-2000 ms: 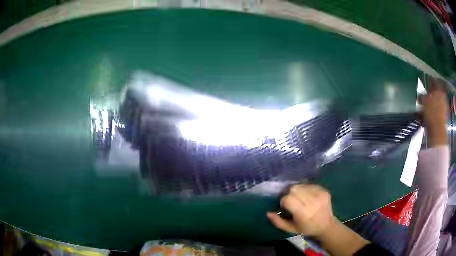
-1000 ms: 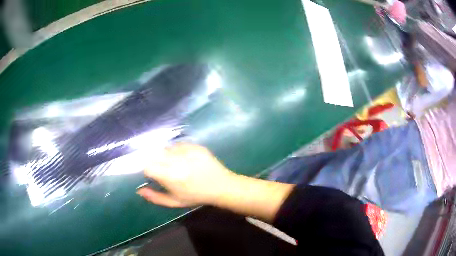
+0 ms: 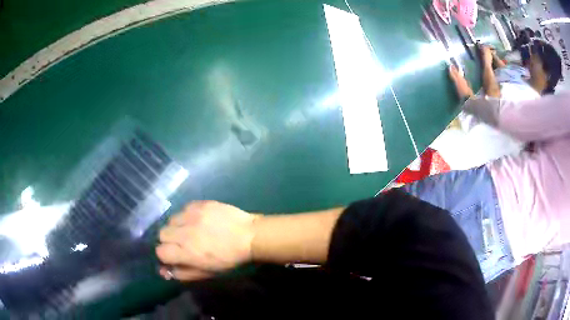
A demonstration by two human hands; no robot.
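My right hand, in a black sleeve, is low over the green bench with its fingers curled. A small shiny spot shows at the fingertips; I cannot tell what it is or whether the hand holds anything. Overlapping clear sheets with rows of black rectangles lie just left of the hand and run to the lower left, with strong glare and blur. I cannot tell if the hand touches them. My left hand is not in view.
A long white strip lies on the green bench beside a thin pale line. A small greyish piece lies between strip and sheets. A person in pink is at the right, another beyond. Pink items are at the far end.
The view has shifted right, showing more of the people and bench. The sheets appear farther left and lower. My right hand looks more curled and sits beside the sheets' right end.
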